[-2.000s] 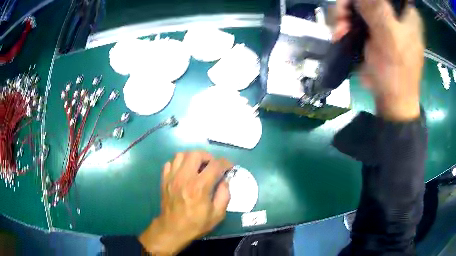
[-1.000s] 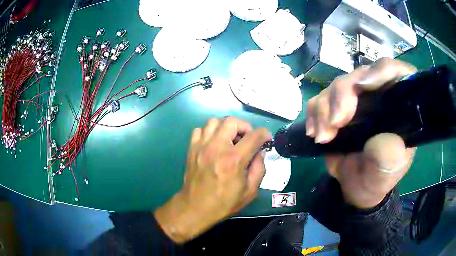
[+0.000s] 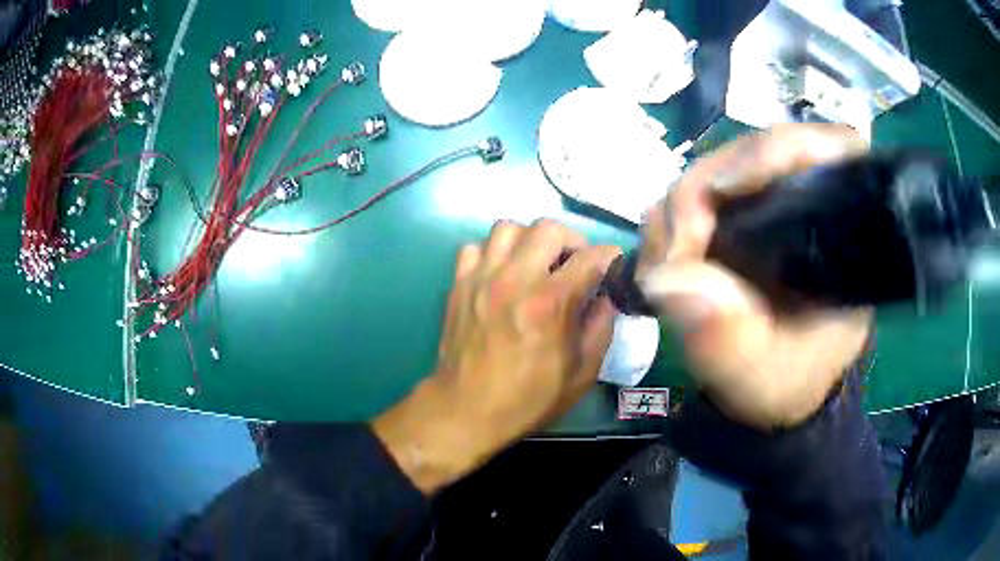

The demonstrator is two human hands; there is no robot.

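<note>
My right hand [image 3: 757,274] is closed around a thick black electric screwdriver [image 3: 817,236], held tilted low with its narrow end pointing left. My left hand [image 3: 521,323] is over a white plastic housing [image 3: 629,348] near the front of the green table [image 3: 329,329] and holds it. The screwdriver's narrow end meets the housing at my left fingertips. The tip and the exact contact spot are hidden by my fingers. Part of the housing shows below the tool.
More white housings [image 3: 439,77] lie at the back middle. Wired components [image 3: 219,208] with red and dark leads lie left, and a larger red bundle [image 3: 60,142] lies far left. The silver-white screw feeder [image 3: 806,66] stands back right. A small white label [image 3: 644,402] lies at the front edge.
My right hand has brought the screwdriver from the feeder down to the housing at my left fingers. My left hand stays on the housing. The camera view has shifted.
</note>
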